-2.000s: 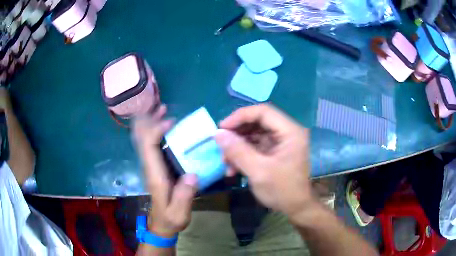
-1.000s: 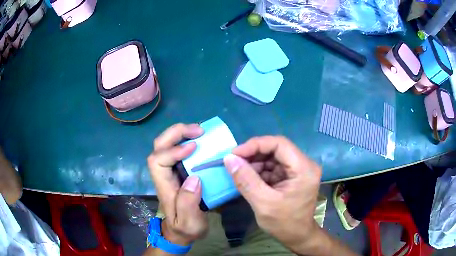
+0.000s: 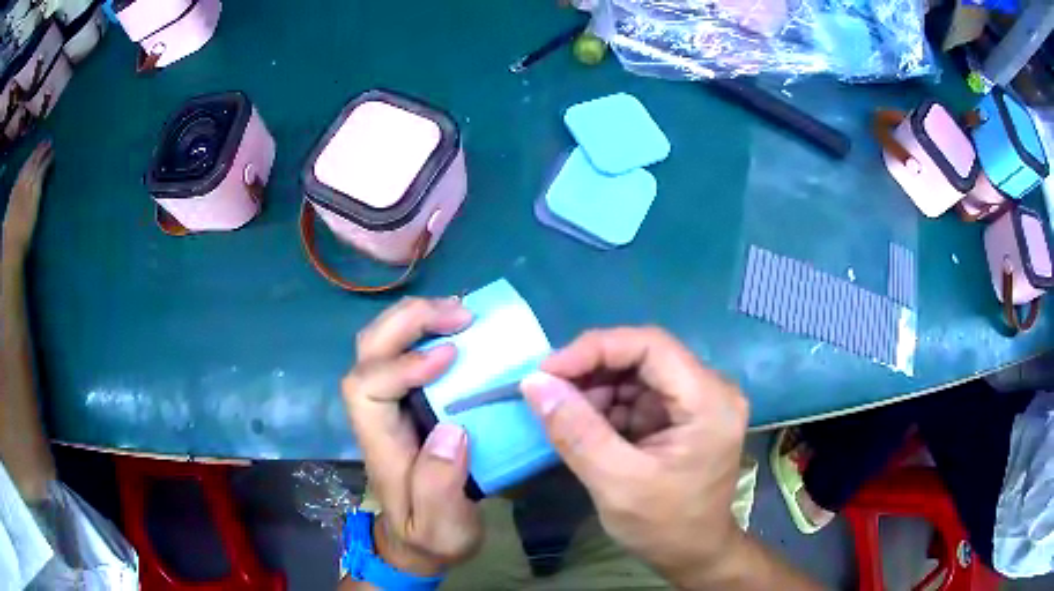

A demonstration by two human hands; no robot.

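My left hand [image 3: 410,427] holds a light blue speaker unit [image 3: 499,335] near the table's front edge, its smooth blue side facing up. My right hand [image 3: 630,439] pinches one end of a narrow grey strip [image 3: 485,398] between thumb and forefinger. The strip lies slanting across the blue side; whether its whole length touches cannot be told. A clear strip sheet [image 3: 826,303] with rows of grey bars lies to the right. Light blue square covers [image 3: 601,196] lie overlapping beyond my hands.
A pink covered unit [image 3: 377,154] and a pink unit with black driver showing [image 3: 208,162] stand at left. Pink and blue units [image 3: 939,159] stand far right. Plastic bags [image 3: 763,35] and a black rod [image 3: 786,116] lie at the back. A person's arm [image 3: 23,312] is at left.
The pink covered unit has shifted right, and a pink unit with an open black face now stands left of it. My hands hold nearly the same pose, with the strip on the blue side.
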